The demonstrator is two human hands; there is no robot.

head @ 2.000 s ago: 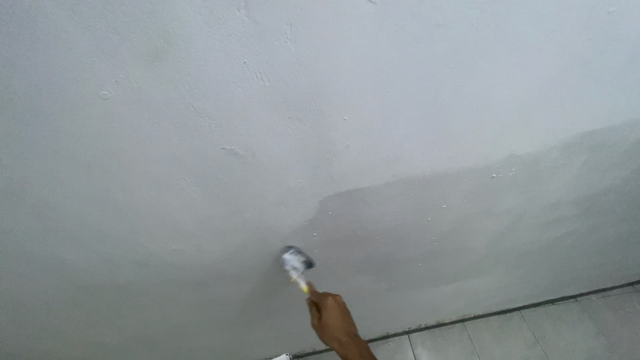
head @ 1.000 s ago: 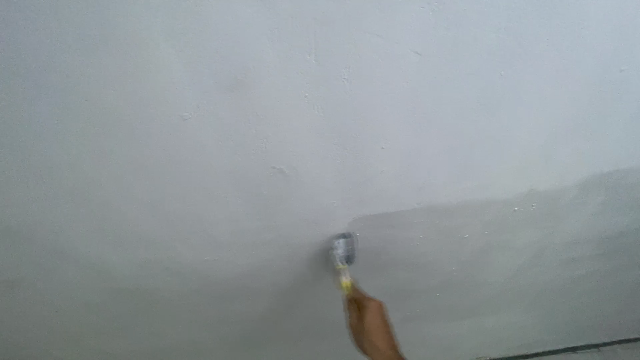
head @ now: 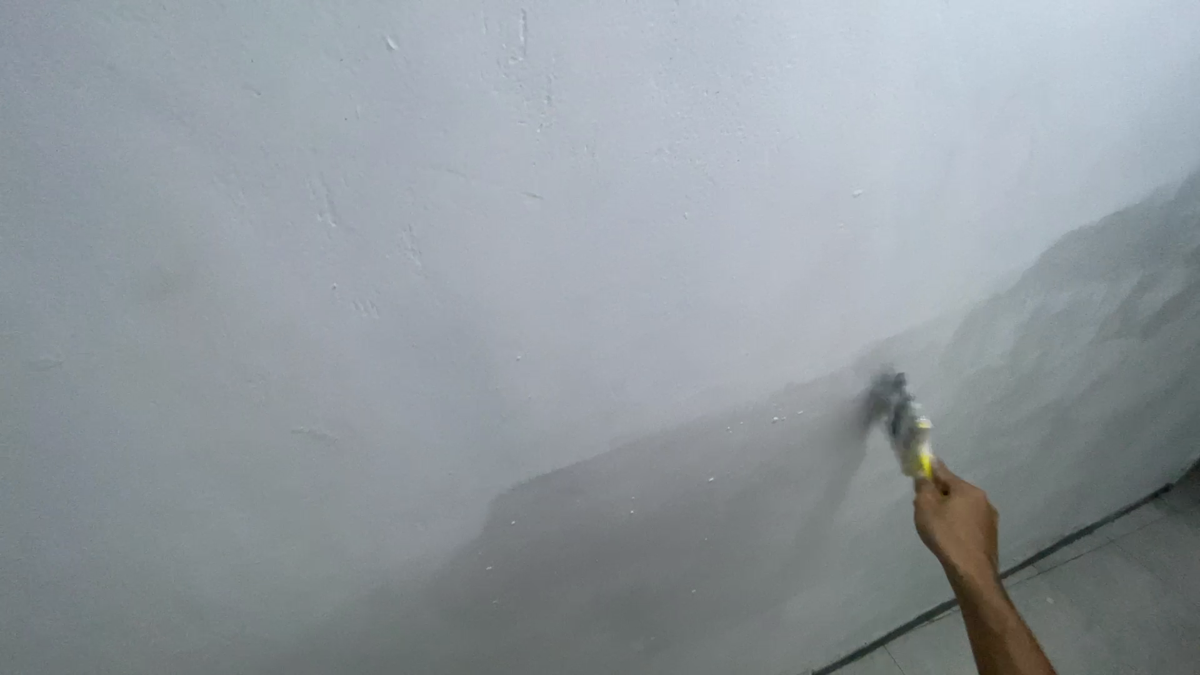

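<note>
My right hand [head: 958, 523], at the lower right, grips the handle of a paintbrush [head: 911, 433]. The brush has a yellow part near my fingers, a whitish middle and a dark, motion-blurred head. Its head is at the wall [head: 600, 262], near the upper edge of a darker, damp-looking grey area [head: 637, 534] that runs along the lower wall. Above that edge the wall is pale. Small white specks dot the darker area. Whether the bristles press on the wall is hard to tell from the blur. My left hand is out of view.
Grey floor tiles [head: 1106, 600] meet the foot of the wall at the lower right, along a dark narrow joint line [head: 937, 611]. The pale wall surface bears small bumps, dents and scratches.
My right hand has moved the brush to the right along the wall, from the left end of the darker area to a spot farther along its upper edge. The view has shifted too.
</note>
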